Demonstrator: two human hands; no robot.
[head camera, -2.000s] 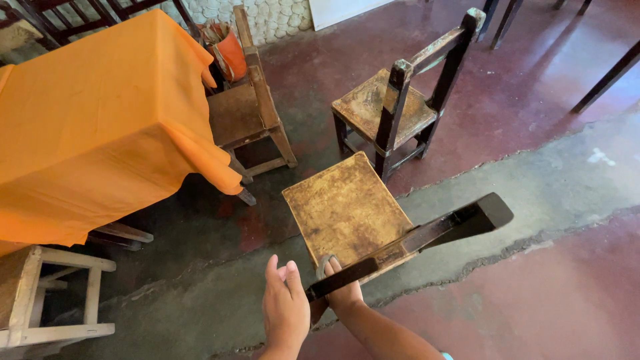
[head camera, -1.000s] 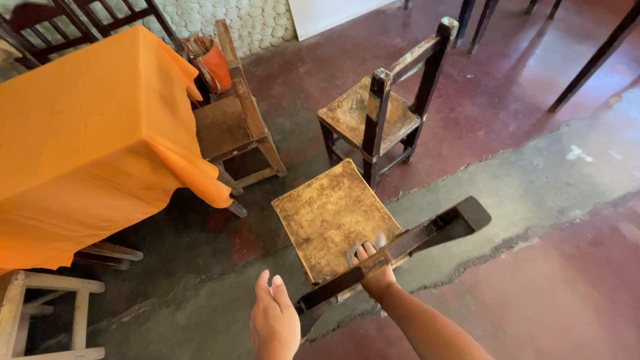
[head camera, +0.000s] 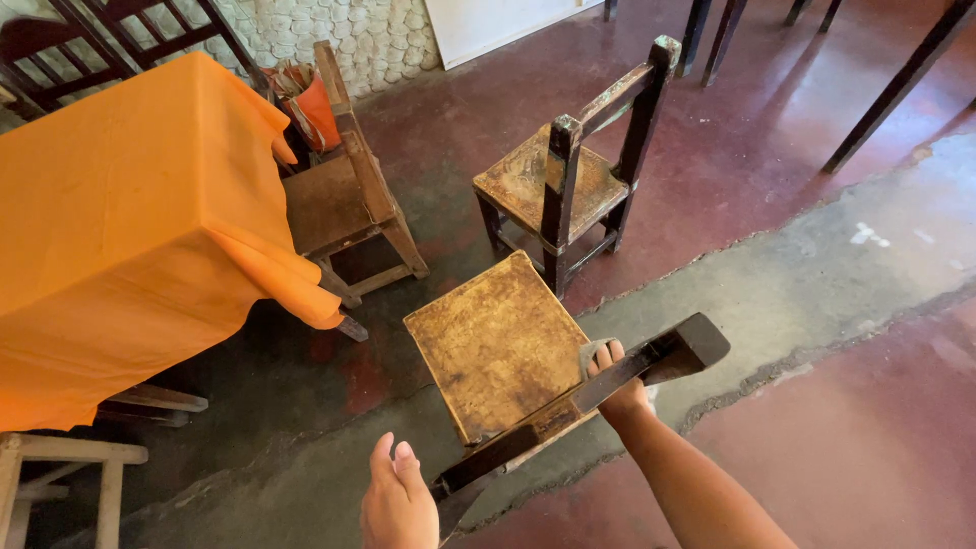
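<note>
A wooden chair with a worn yellow-brown seat (head camera: 499, 347) stands in front of me, its dark backrest rail (head camera: 564, 412) nearest to me. My right hand (head camera: 621, 385) reaches under or behind that rail, its fingers closed on a grey piece, probably sandpaper or cloth (head camera: 596, 354), at the seat's right rear corner. At the left end of the backrest is my left hand (head camera: 400, 492), with fingers raised and apart and nothing in it. Whether it touches the post cannot be told.
A second worn chair (head camera: 526, 179) stands just beyond. At left are a table with an orange cloth (head camera: 137, 206), a brown wooden chair (head camera: 335, 194), an orange container (head camera: 313, 114) and a pale wooden stool or chair frame (head camera: 72, 450). Dark table legs (head camera: 892, 91) stand at upper right.
My right hand with the grey piece has moved right along the backrest, towards the seat's right rear corner. My left hand stays near the left post, fingers apart.
</note>
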